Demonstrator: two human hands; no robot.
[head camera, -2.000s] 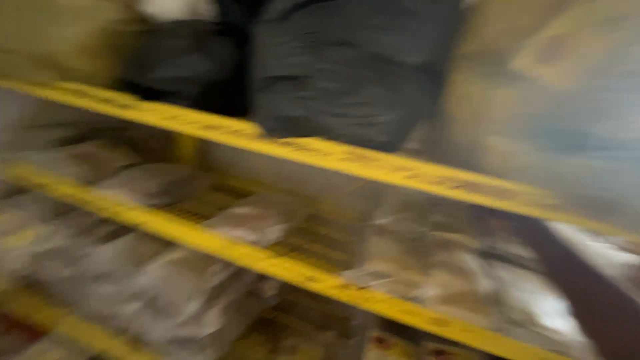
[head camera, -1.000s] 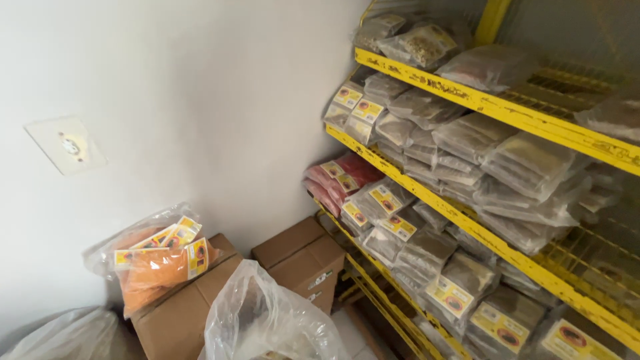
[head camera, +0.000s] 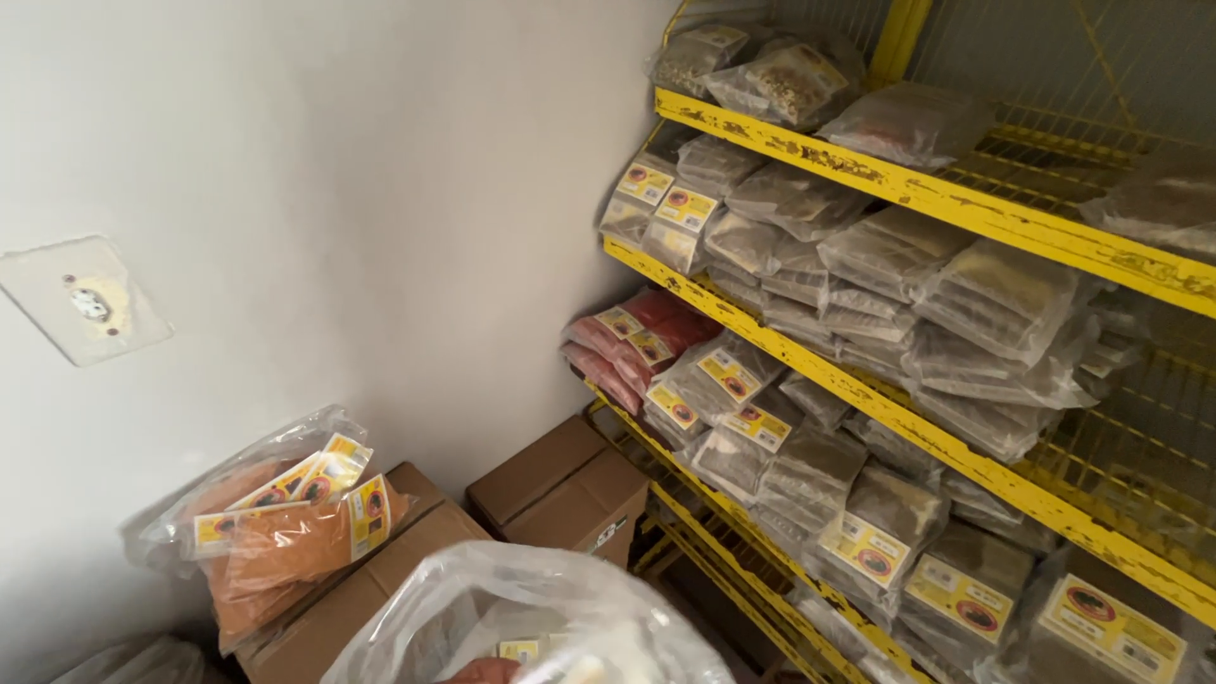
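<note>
Neither my left hand nor my right hand can be made out. A large clear plastic bag (head camera: 532, 579) stands with its mouth open at the bottom centre, close to me, and holds labelled packets (head camera: 518, 650). A small reddish-brown patch shows inside it at the frame's lower edge, too little of it to name. Left of this bag, a clear bag of orange powder (head camera: 294, 551) with loose yellow labels on it leans on a brown cardboard box (head camera: 351, 608) by the wall.
A second cardboard box (head camera: 560, 475) stands in the corner. Yellow metal wire shelves (head camera: 817, 356) run along the right, stacked with bags of grey-brown goods (head camera: 997, 294) and red packets (head camera: 646, 332). A wall socket (head camera: 90, 304) is at the left. Another plastic bag (head camera: 142, 662) lies at bottom left.
The view has swung from a blurred close look at the shelves to the wall corner. A dark, arm-like shape at the right two seconds ago is out of view.
</note>
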